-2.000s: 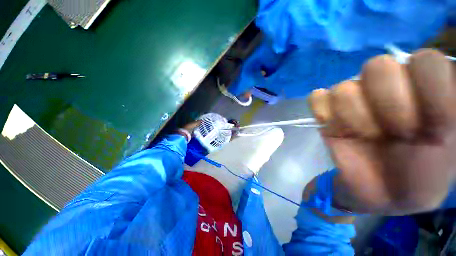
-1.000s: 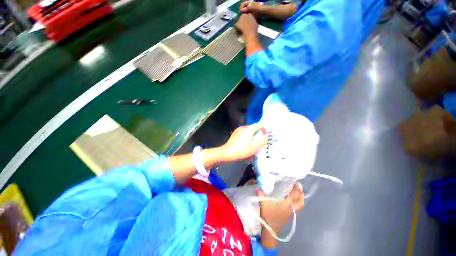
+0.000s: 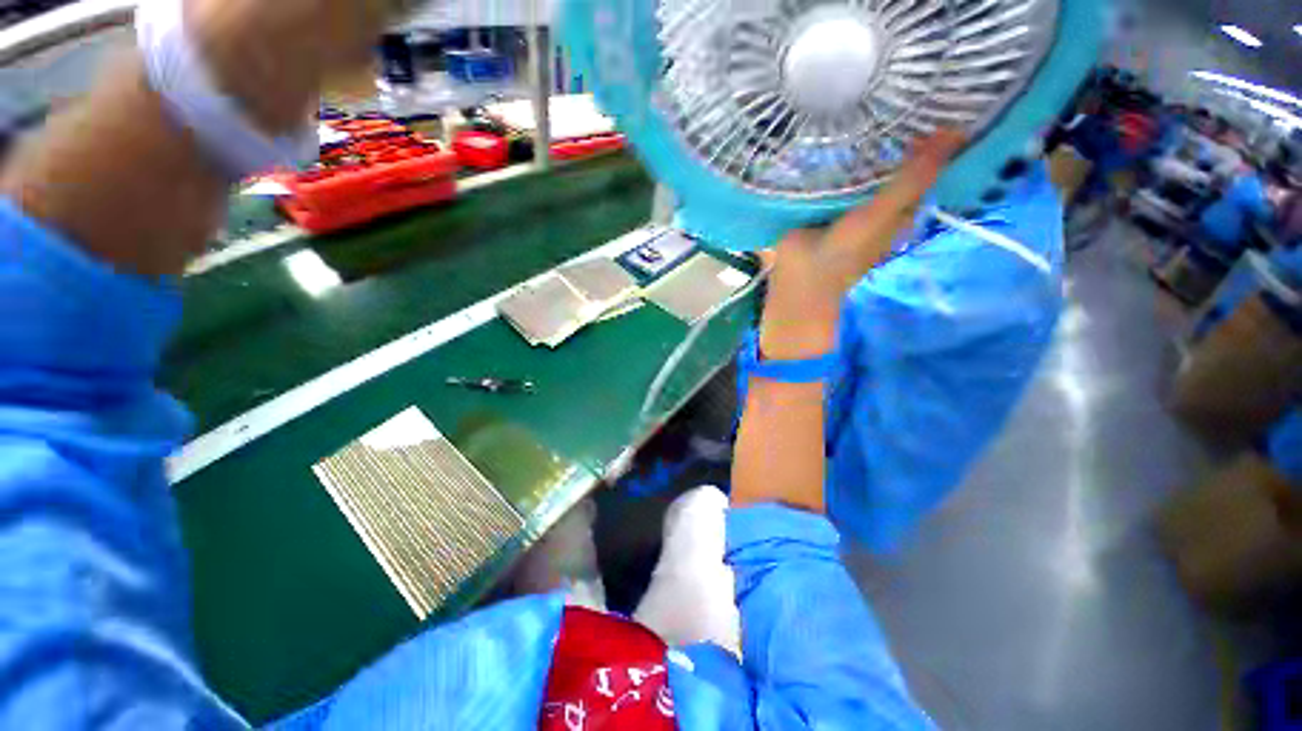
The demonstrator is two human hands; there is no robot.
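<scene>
A round fan [image 3: 828, 64] with a teal rim and white grille is large and close at the top. My right hand [image 3: 845, 257] is shut on its lower rim, with fingers against the grille. My left hand [image 3: 307, 36] is blurred and cut off at the upper left; its fingers cannot be made out. A white cord hangs below the fan. Tweezers [image 3: 493, 384] lie on the green bench [image 3: 271, 571]. A striped adhesive sheet [image 3: 417, 511] lies in front of me, with a shiny clear sheet [image 3: 517, 460] beside it.
More striped sheets [image 3: 571, 297] lie farther along the bench near a small grey tray [image 3: 658, 256]. A red tray [image 3: 374, 189] holds dark parts across the belt. A person in a blue smock [image 3: 928, 386] is at the right, behind the fan. A white rail [image 3: 336, 383] borders the bench.
The white object held low in both hands has been raised towards the camera and now shows its fan grille. My left hand has moved to the upper left. The view has tilted up.
</scene>
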